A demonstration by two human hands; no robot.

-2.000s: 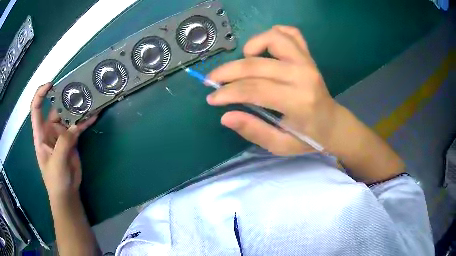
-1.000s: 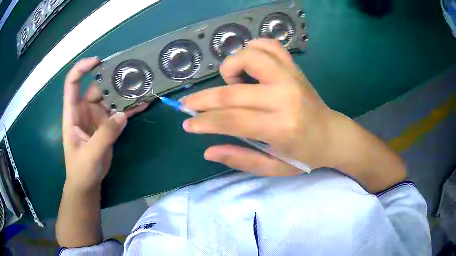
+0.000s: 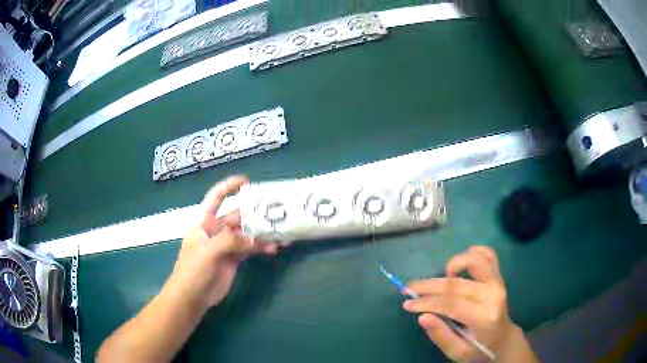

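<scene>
My left hand (image 3: 213, 244) grips the left end of a long pale metal plate (image 3: 301, 225) with several round speaker units in a row. The plate is raised over the green surface, its pale silver face showing, slightly blurred. My right hand (image 3: 468, 305) holds a thin clear pick tool (image 3: 394, 279) with a blue collar like a pen. The tool tip points up toward the plate's lower edge, apart from it. Thin wires at the plate's edge are too blurred to tell.
Similar plates lie on the belt, one (image 3: 221, 144) just beyond my left hand, others (image 3: 318, 41) farther back. A black round pad (image 3: 526, 214) lies right of the held plate. A fan (image 3: 25, 291) stands at left. A metal housing (image 3: 610, 138) is at right.
The view has shifted to show more of the belt. The held plate now shows its pale face instead of the darker one. My right hand and the tool have moved away from the plate's edge.
</scene>
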